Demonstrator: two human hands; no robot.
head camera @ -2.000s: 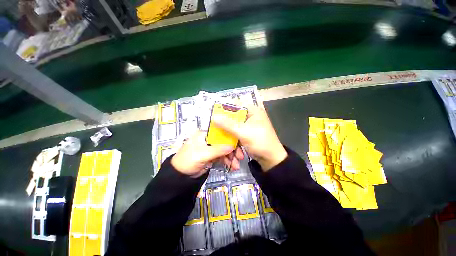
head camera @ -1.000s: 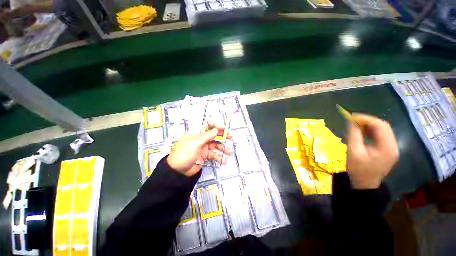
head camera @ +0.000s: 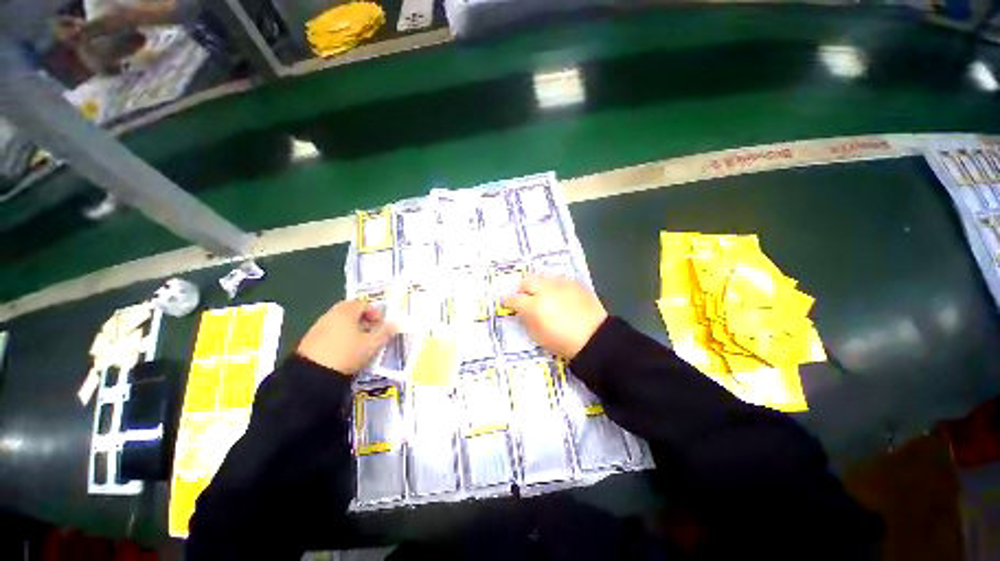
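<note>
A pale pocketed tray (head camera: 382,478) lies in front of me, with thin rectangular frames in its pockets, several with yellow edges. My left hand (head camera: 344,335) is over the tray's left side, thumb and fingers nearly together; a pale or clear film seems to run from it, but glare hides the grip. A small yellow piece (head camera: 433,358) shows right of it, over the middle pockets. My right hand (head camera: 561,313) is over the tray's right half, fingertips down at a yellow-edged frame (head camera: 506,305); whether they grip it is unclear.
A fanned yellow pile (head camera: 746,318) lies at right. At left are a white sheet with yellow rectangles (head camera: 225,378), a black block (head camera: 144,422) and white scraps (head camera: 118,334). A metal post (head camera: 165,186) stands upper left. A green conveyor (head camera: 439,132) runs behind.
My right hand has moved back from beside the yellow pile to the tray. My left hand has moved left and lower over the tray. The view has shifted.
</note>
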